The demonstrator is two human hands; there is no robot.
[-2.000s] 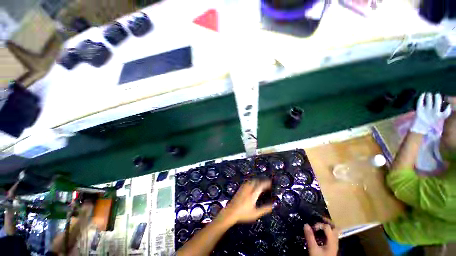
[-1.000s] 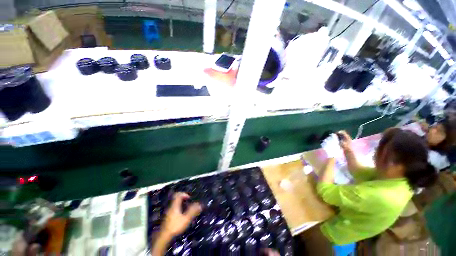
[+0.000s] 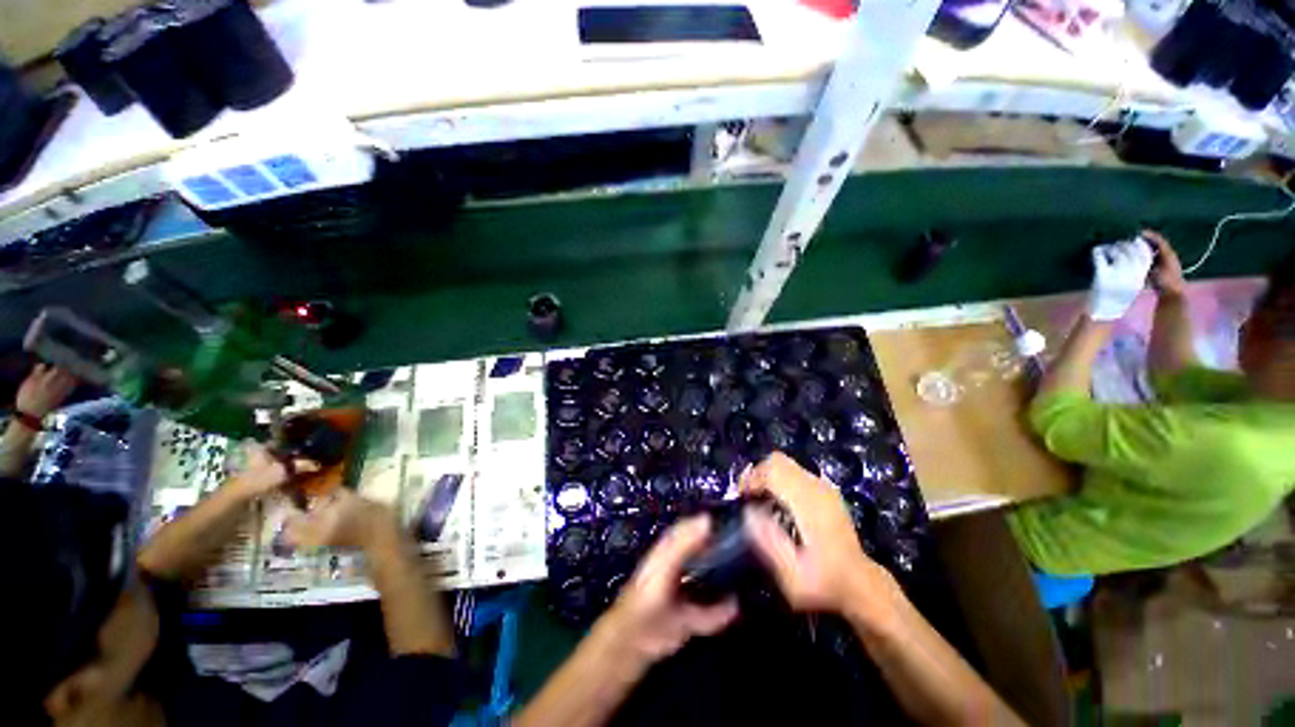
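Observation:
A black cylindrical unit [image 3: 722, 554] is held between my two bare hands, low over the front of the black tray; it is slightly blurred and partly covered by fingers. My left hand [image 3: 668, 589] grips its left side. My right hand [image 3: 807, 540] grips its right side, fingers bent over it. The black blister tray [image 3: 682, 372] lies flat on the bench with rows of round black parts in its pockets. The tray's front part is hidden by my hands and forearms.
A green conveyor belt [image 3: 625, 256] runs behind the tray, carrying spaced black units [image 3: 544, 314]. A slanted white post [image 3: 817, 178] stands behind the tray. Left, a neighbour works at a green press [image 3: 213, 376]. Right are a cardboard sheet [image 3: 930, 447] and a gloved neighbour [image 3: 1179, 455].
My two hands have come together around a black unit; before, my left hand was open over the tray and my right was mostly out of view. The view has tilted down.

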